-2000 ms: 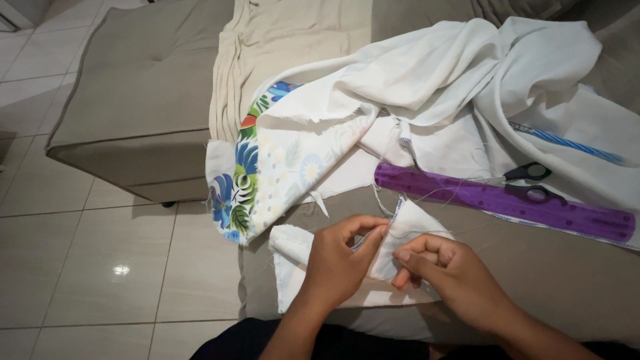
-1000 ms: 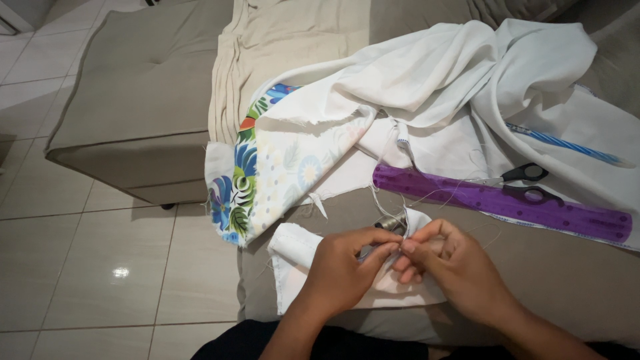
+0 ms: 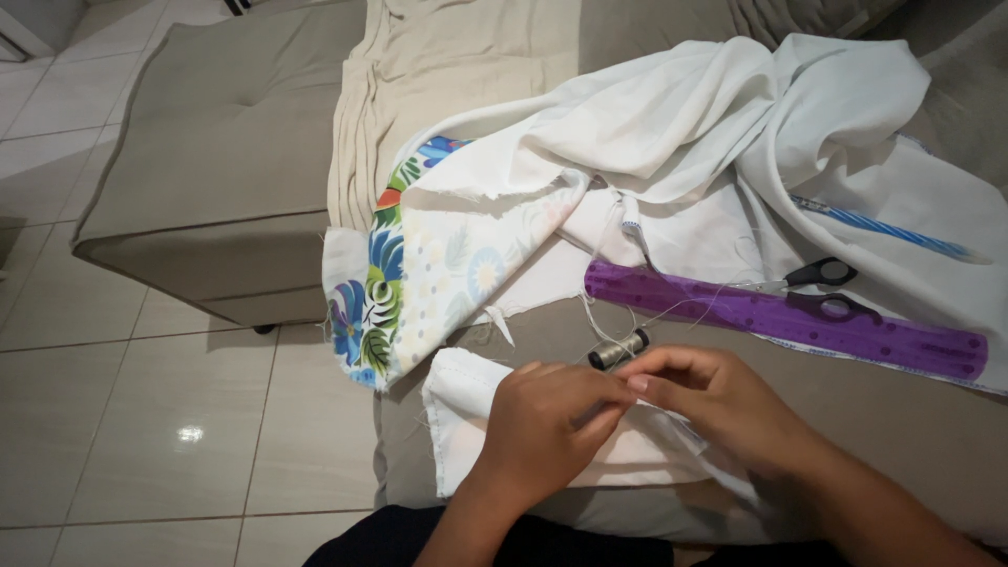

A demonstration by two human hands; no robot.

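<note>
My left hand point(image 3: 547, 421) and my right hand point(image 3: 724, 402) meet at their fingertips over a white cloth piece point(image 3: 465, 394) with a stitched edge. Thumb and forefinger are pinched on each hand; whatever lies between the tips is too small to tell, perhaps thread. Just beyond the fingertips lies a spool of thread point(image 3: 618, 350), with loose thread around it. Behind it a purple ruler point(image 3: 709, 311) lies slanted, with black-handled scissors point(image 3: 819, 287) across it. A large white fabric point(image 3: 669, 118) is heaped behind, part of it with a floral print point(image 3: 386, 260).
A blue striped pen point(image 3: 890, 228) lies on the white fabric at the right. Everything rests on a grey-brown couch seat point(image 3: 866, 425) partly covered by a beige cloth point(image 3: 472, 47). An upholstered ottoman point(image 3: 220, 157) stands at the left on a tiled floor point(image 3: 189, 409).
Two seconds ago my hands held up a corner of the white piece; now that corner is lower and my fingertips are together. The spool has come into plain view beyond them.
</note>
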